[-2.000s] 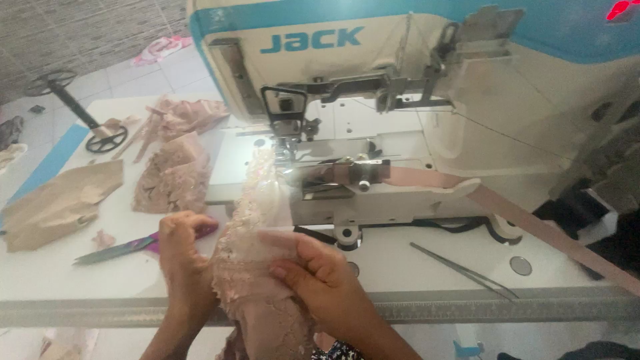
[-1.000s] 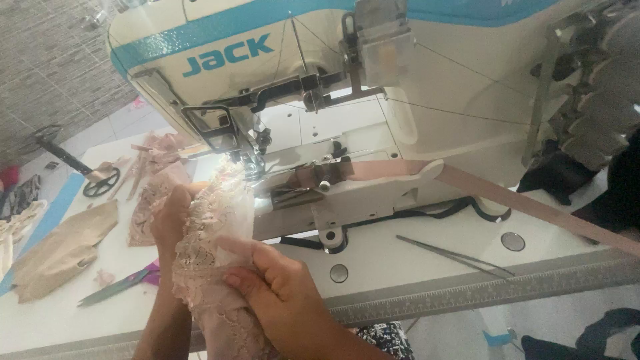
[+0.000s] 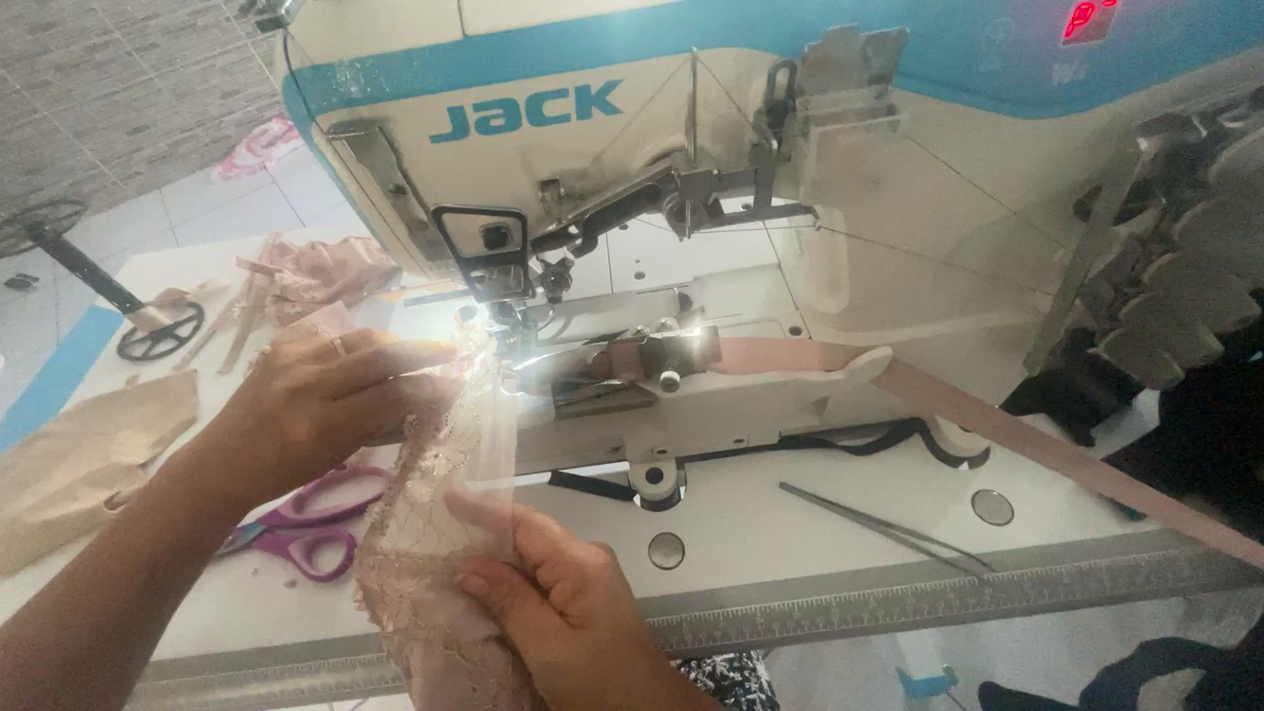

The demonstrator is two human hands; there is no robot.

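A strip of pink lace fabric (image 3: 434, 523) runs from below the table edge up to the lit needle area of a Jack sewing machine (image 3: 711, 118). My left hand (image 3: 336, 390) lies with its fingers on the upper part of the lace, just left of the presser foot; its fingertips are lost in glare. My right hand (image 3: 553, 583) grips the lace's right edge lower down, between thumb and fingers. A pink fabric band (image 3: 987, 415) passes from the right into a metal binding attachment (image 3: 671, 355) beside the needle area.
Purple-handled scissors (image 3: 321, 528) lie below my left forearm. Beige fabric (image 3: 109, 454), crumpled pink pieces (image 3: 326, 272) and a black spool holder (image 3: 89, 272) are at left. Metal tweezers (image 3: 884, 528) rest near the ruler tape (image 3: 839, 592) along the table's front edge.
My left hand has moved up along the lace toward the needle area. My right hand still holds the lace lower down. The view has shifted.
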